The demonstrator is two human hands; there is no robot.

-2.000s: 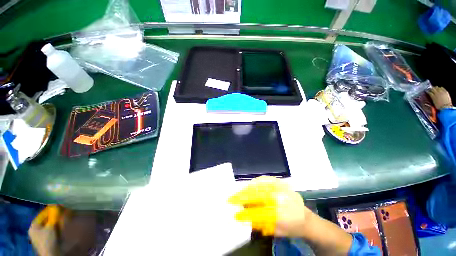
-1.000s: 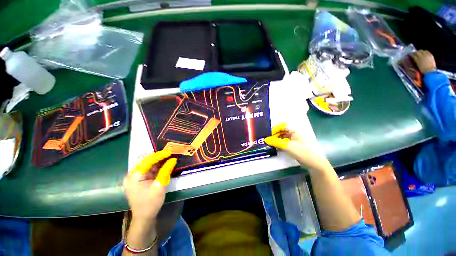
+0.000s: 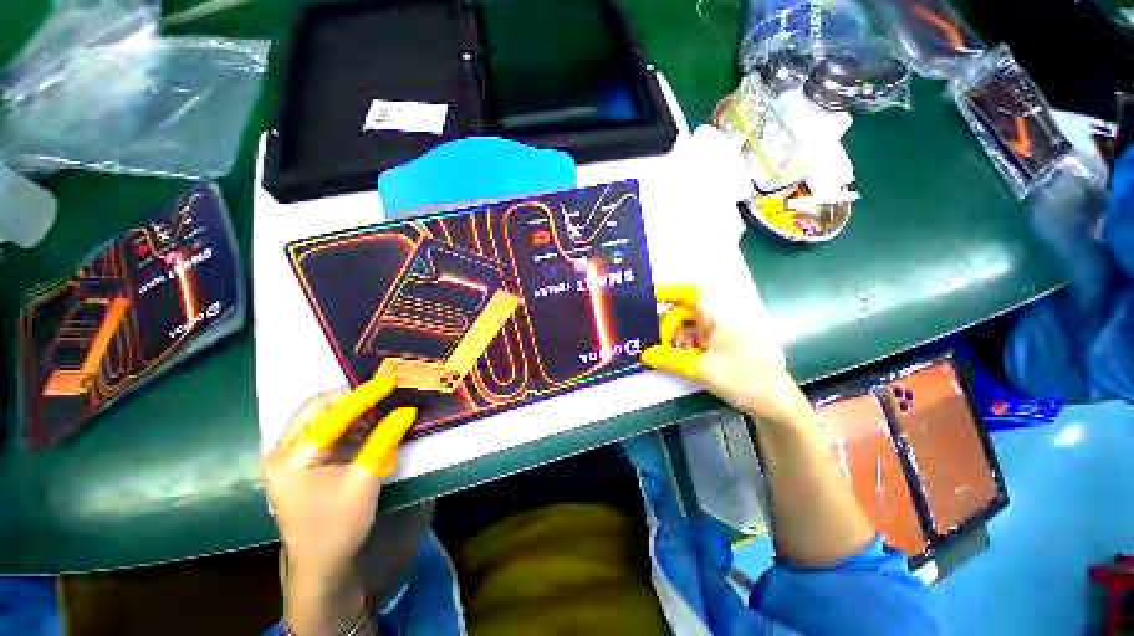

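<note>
A dark printed screen film (image 3: 479,298) with orange line art and "Smart Tablet" lettering lies over the white work mat (image 3: 280,317), covering the place of the tablet. My left hand (image 3: 330,466), with yellow finger cots, holds its near left corner. My right hand (image 3: 721,354), also in yellow cots, holds its near right corner. The light-blue flat squeegee (image 3: 466,174) sits just behind the film. The black tablet tray (image 3: 386,62) is at the back; its left bay shows a white label and its right bay holds a tablet (image 3: 553,56).
A stack of printed films (image 3: 131,311) lies at left. Clear plastic bags (image 3: 143,99) are back left, a white bottle (image 3: 23,205) at the left edge. A small dish (image 3: 802,211) and bagged films (image 3: 1014,118) are at right. Tablets (image 3: 939,441) lie in a lower tray below the bench.
The white sheet over the front is gone; both my hands now hold the printed film over the tablet's place. The view has shifted, and the neighbour's hand at right is out of view.
</note>
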